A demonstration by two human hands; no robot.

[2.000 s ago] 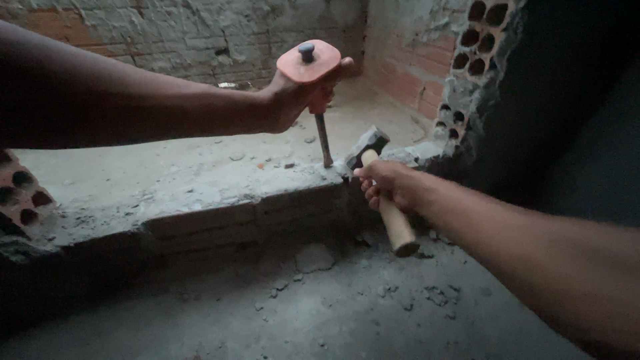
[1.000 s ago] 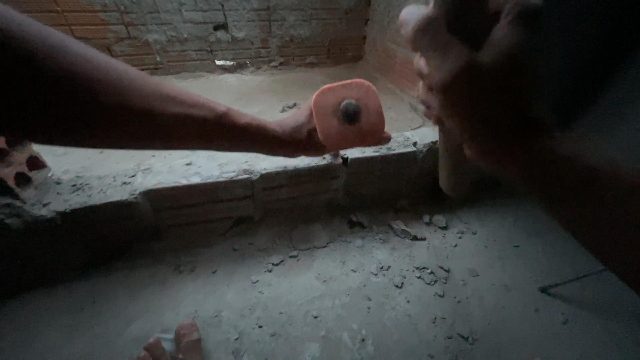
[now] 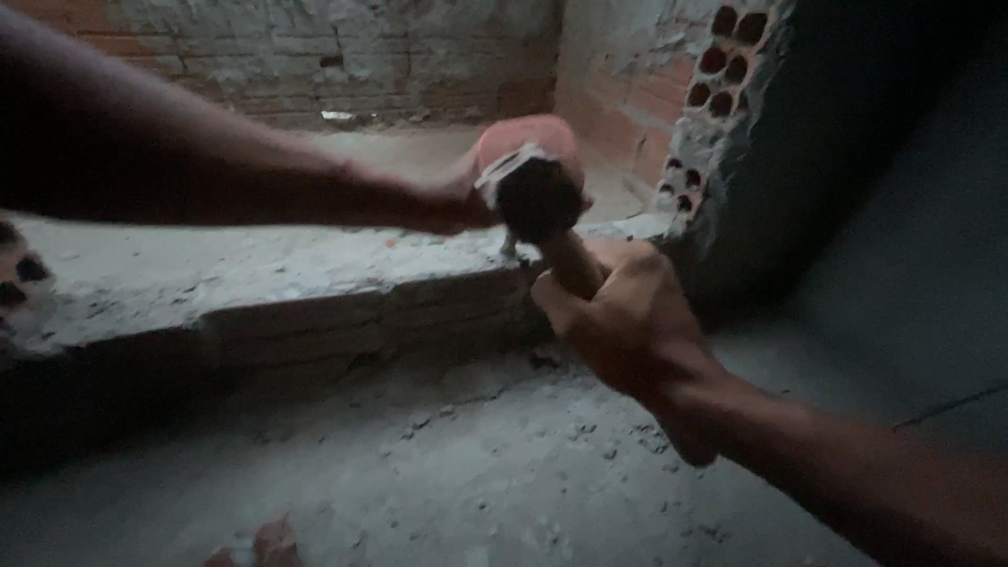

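Observation:
My left hand [image 3: 465,197] grips a cold chisel with an orange-red hand guard [image 3: 531,134], and the guard hides most of its fingers. The chisel's lower end meets the top of the low brick wall [image 3: 299,323]. My right hand [image 3: 630,315] is closed around the wooden handle of a club hammer [image 3: 539,197]. The hammer's dark head covers the middle of the guard, over the chisel's struck end; the blur does not show whether they touch.
Broken hollow bricks [image 3: 717,71] edge the wall at the right, and another [image 3: 20,272] stands at the left. Rubble lies on the concrete floor [image 3: 441,480], with reddish brick pieces [image 3: 272,543] near the bottom. A brick wall [image 3: 378,63] rises behind.
One second ago the hammer was raised at the upper right; my right hand has brought it over to the chisel's guard. My left hand still holds the chisel at the low wall.

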